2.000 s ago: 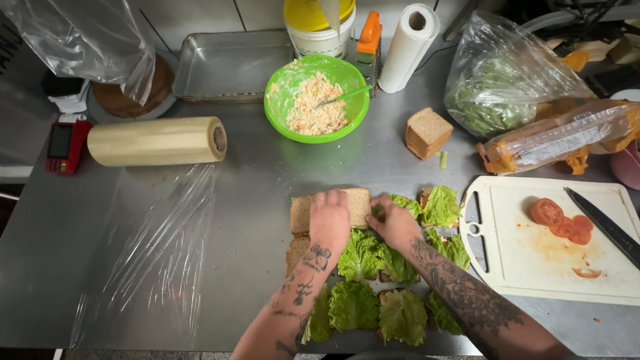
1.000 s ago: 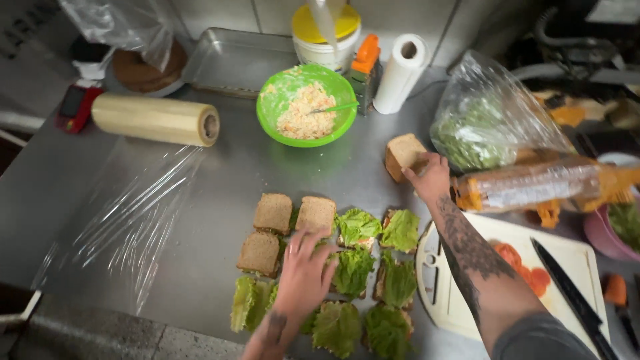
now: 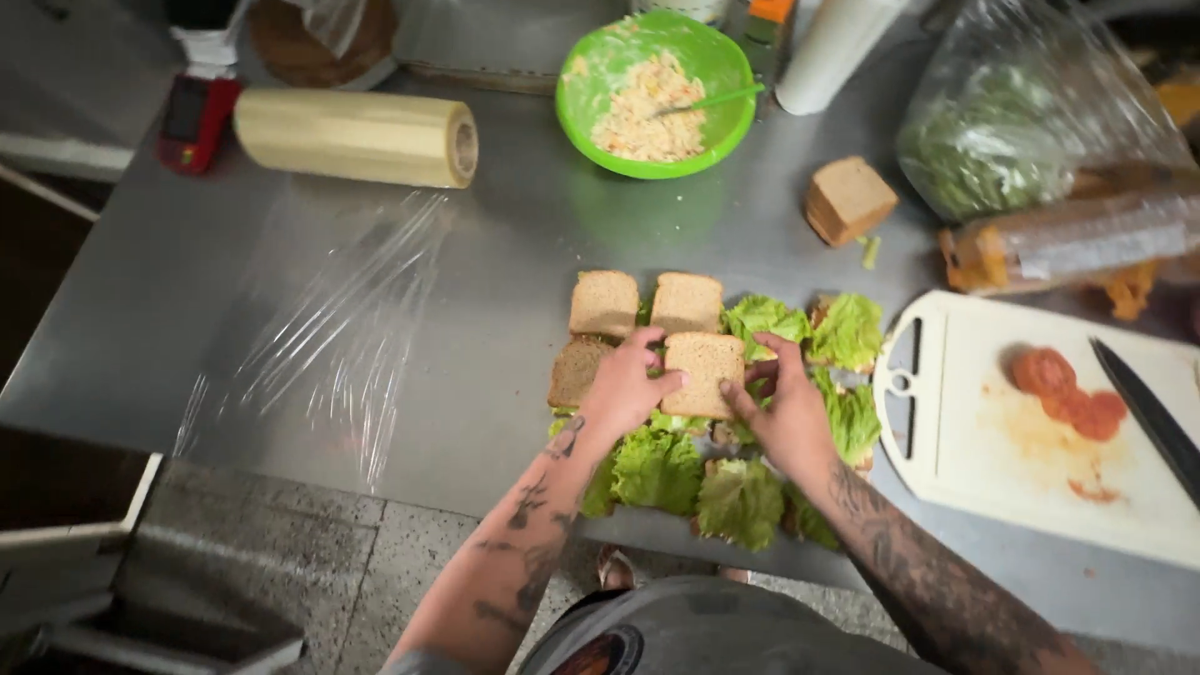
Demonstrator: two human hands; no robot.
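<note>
Between my two hands a bread slice [image 3: 704, 374] lies over the lettuce-topped sandwiches. My left hand [image 3: 630, 380] touches its left edge with the fingertips; my right hand [image 3: 786, 403] has its thumb on the right edge and its fingers curled beside it. Other bread slices [image 3: 605, 303] cover sandwiches at the left of the group. Green lettuce leaves [image 3: 656, 469] top the ones in front and at the right. A stack of sliced bread [image 3: 848, 200] stands farther back at the right. A green bowl [image 3: 574, 112] holds a salad mixture and a green utensil.
A roll of plastic film [image 3: 347, 136] lies at the back left, its film [image 3: 328, 328] spread on the metal table. At the right, a white cutting board [image 3: 966, 450] bears tomato slices [image 3: 1045, 375] and a knife [image 3: 1148, 417]. Bagged greens [image 3: 994, 141] and a bread bag [image 3: 1078, 246] are behind it.
My right hand has come back from the bread stack to the sandwiches. A bread slice is now between both hands, right of the covered sandwiches.
</note>
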